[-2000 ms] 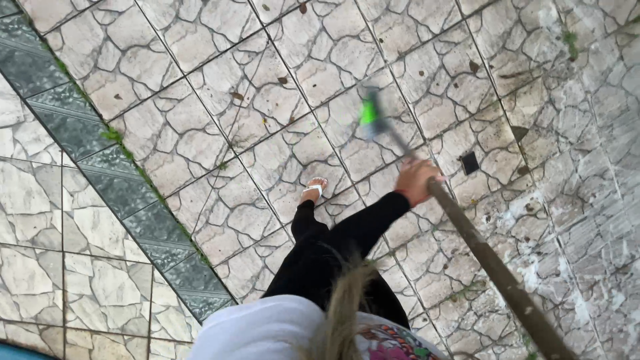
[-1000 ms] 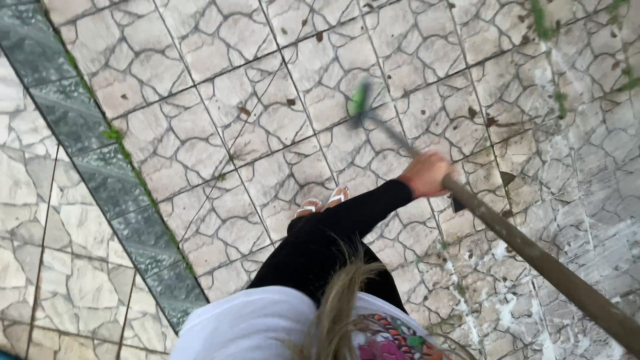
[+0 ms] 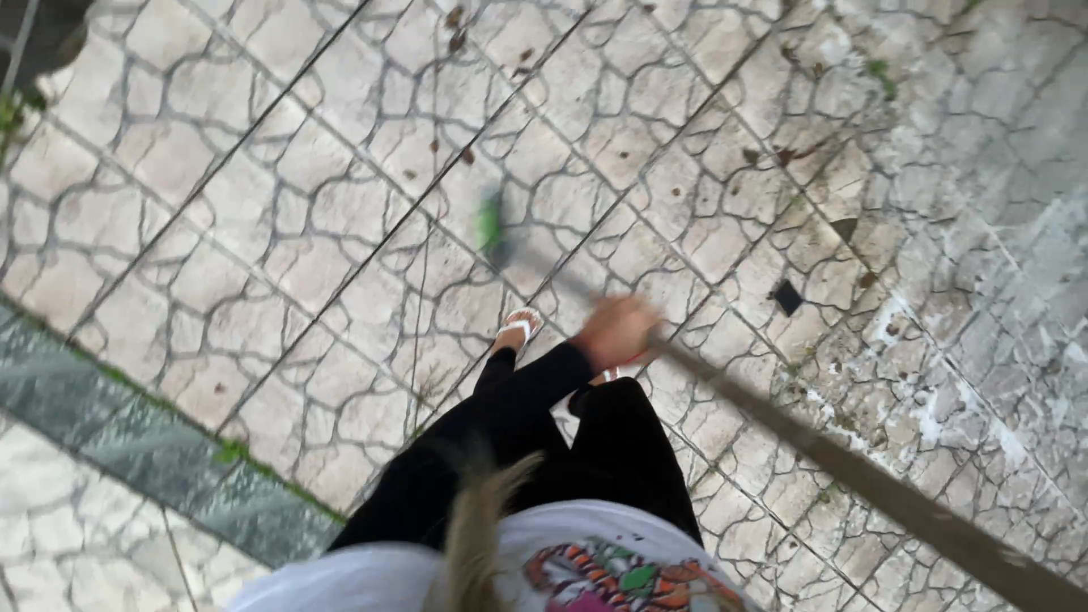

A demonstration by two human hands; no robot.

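My left hand [image 3: 620, 330], at the end of a black sleeve, is closed around the long wooden handle [image 3: 816, 446] of a broom or brush. The handle runs from the lower right corner up to my fist. Beyond the fist it continues to a blurred green and grey head [image 3: 490, 225] over the stone-patterned tiles; whether the head touches them cannot be told. A foot in a white sandal [image 3: 520, 325] stands just below the head, and part of the other foot shows under my wrist. My right hand is out of view.
A dark green tiled strip [image 3: 161, 450] with small weeds [image 3: 229, 450] crosses the lower left. Dry leaves [image 3: 456, 30] lie at the top. A dark square piece [image 3: 788, 297] lies right of my hand. Whitish wet patches [image 3: 943, 412] spread at the right.
The view has turned and shifted over the floor. My left hand has kept its hold on the handle. My feet, close together a second ago, are now farther apart.
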